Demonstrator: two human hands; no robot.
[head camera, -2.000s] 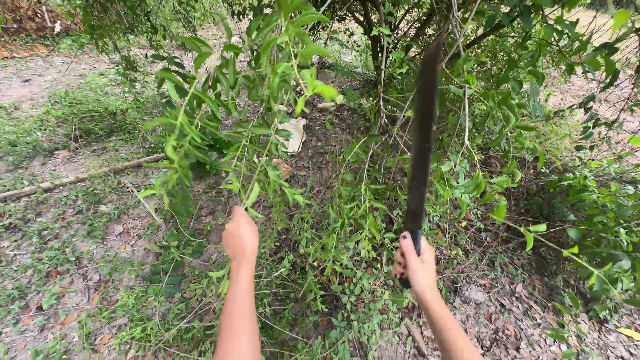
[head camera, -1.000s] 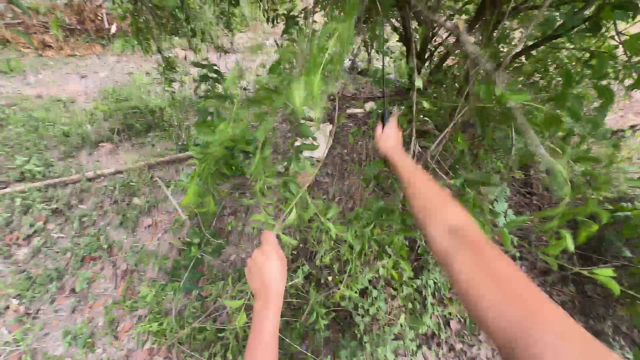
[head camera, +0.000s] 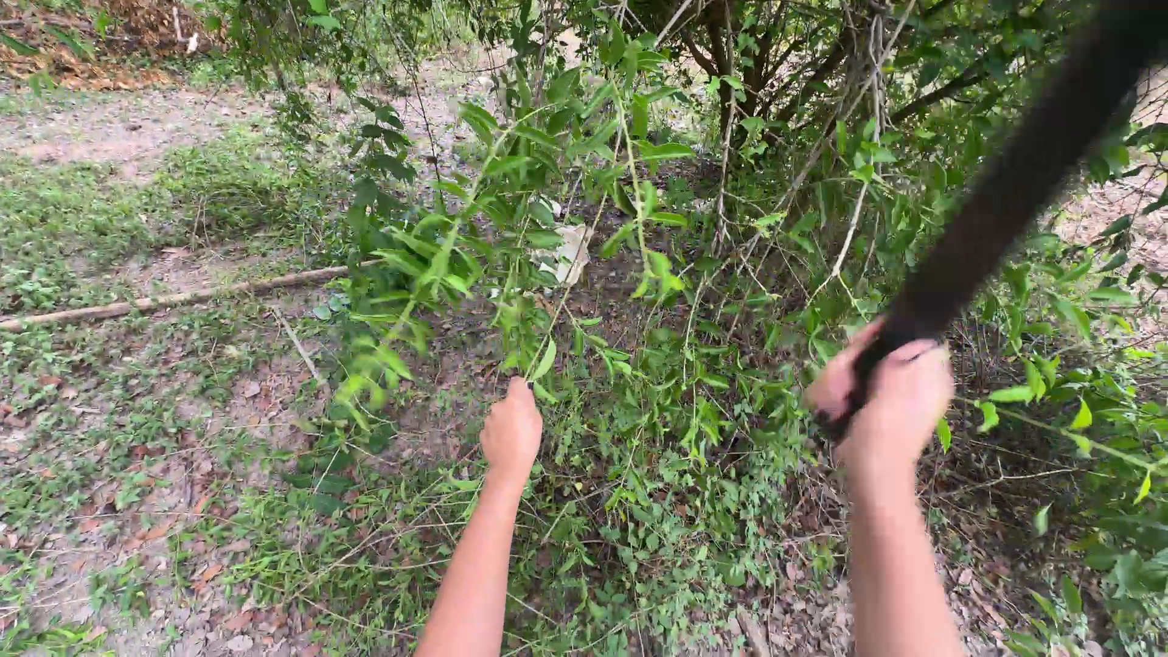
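My left hand (head camera: 512, 433) is closed around thin leafy green stems (head camera: 547, 301) near the middle of the view; their leafy tops spread up and away from it. On the right, my right hand (head camera: 885, 392) grips the dark handle of a machete (head camera: 1004, 182). The long dark blade is raised, slants up to the right and is blurred; its tip lies outside the view. A wide gap separates the blade from the stems in my left hand.
A leafy bush (head camera: 757, 82) with many thin branches stands ahead and to the right. A long wooden pole (head camera: 173, 301) lies on the ground at left. A pale scrap (head camera: 568, 255) lies behind the stems. Low weeds and dry leaves cover the ground nearby.
My right hand, reaching forward near the middle one second ago, is back at the right with the machete raised. My left hand still holds the stems.
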